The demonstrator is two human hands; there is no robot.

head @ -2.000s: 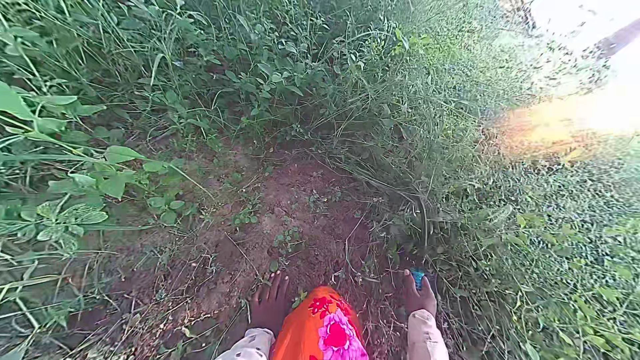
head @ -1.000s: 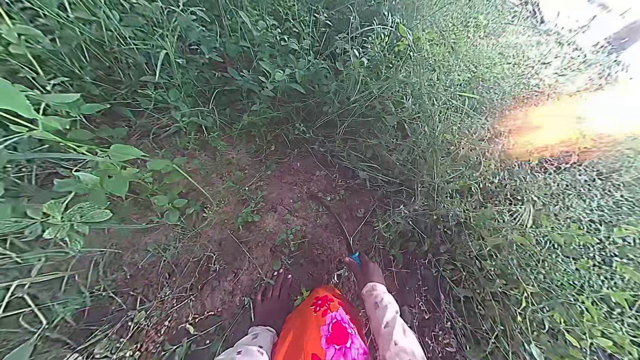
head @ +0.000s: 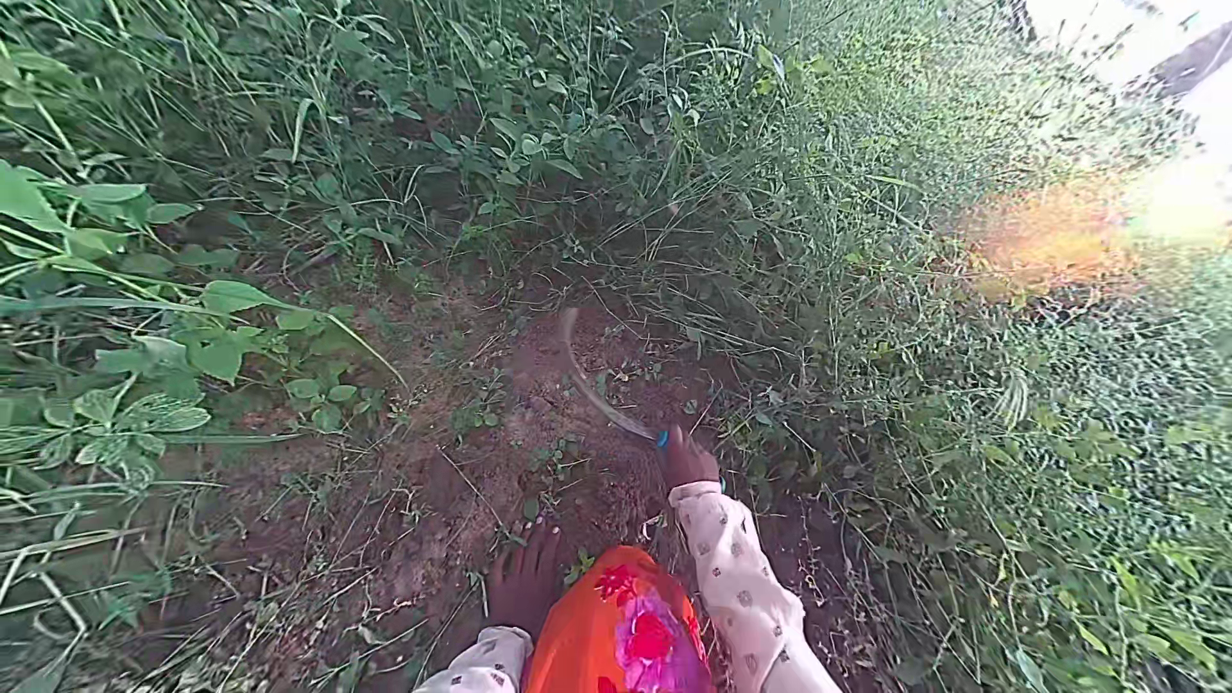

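Observation:
My right hand [head: 690,457] is closed around the blue handle [head: 662,439] of a sickle. Its thin curved blade [head: 599,399] reaches up and left from the fist, over bare reddish soil, slightly blurred. At the lower centre is my left hand [head: 523,580], fingers apart and pointing forward, with nothing seen in it. Whether that hand touches the ground I cannot tell. Small green weeds [head: 556,460] grow between the left hand and the blade. Orange cloth with pink and red flowers [head: 616,626] lies between my two pale, patterned sleeves.
Dense grass and leafy plants [head: 520,144] stand beyond the soil patch. Broad-leaved stems [head: 226,337] lean in from the left, and thick fine-leaved growth [head: 962,404] fills the right side. Dry stalks and cut-looking bits litter the soil [head: 385,539] at lower left. Glare covers the upper right.
My right hand has moved left from the grass edge at the right, and the sickle's blade now shows over the soil. My left hand has stayed in about the same place.

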